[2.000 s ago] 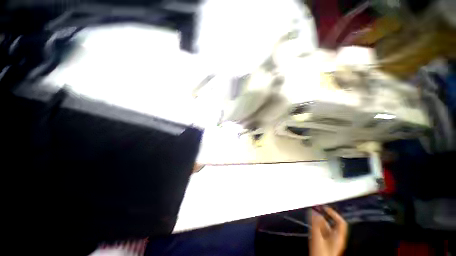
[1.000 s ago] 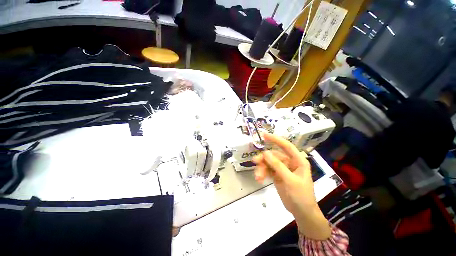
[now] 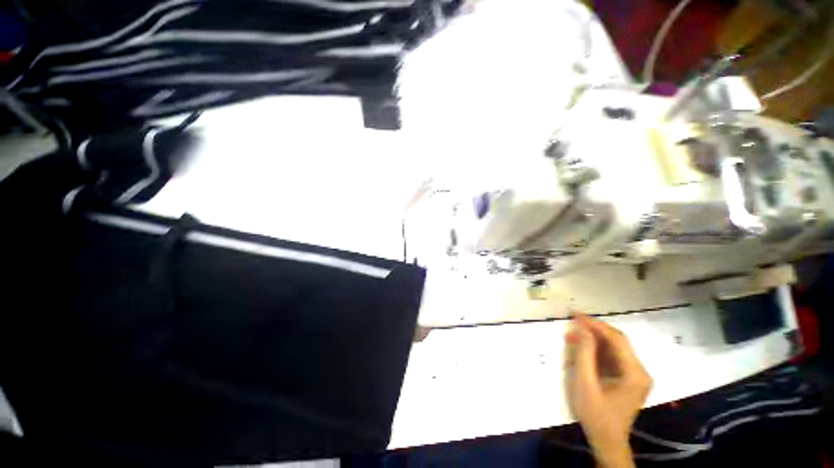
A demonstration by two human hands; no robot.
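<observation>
A black garment panel (image 3: pixel 274 338) with a pale tape strip (image 3: pixel 283 253) along its upper edge lies flat at the left, its right edge beside the machine bed. The white sewing machine (image 3: pixel 604 201) stands at centre right, overexposed and blurred; its needle area cannot be made out. My right hand (image 3: pixel 608 379) is over the white table (image 3: pixel 485 384), in front of the machine bed and right of the panel, touching neither panel nor machine head. Its thumb and fingertips are close together; whether they pinch something small cannot be told. My left hand is not in view.
A pile of black pieces with pale lines (image 3: pixel 229 55) lies behind at the upper left. A thin dark object (image 3: pixel 713 279) lies on the bed at the right, near a dark control panel (image 3: pixel 750 318). Dark cloth with pale strips (image 3: pixel 759 416) is below the table edge.
My right hand has come down from in front of the machine arm to over the table's front part. The view has tilted down and turned, so the thread cones have left the picture.
</observation>
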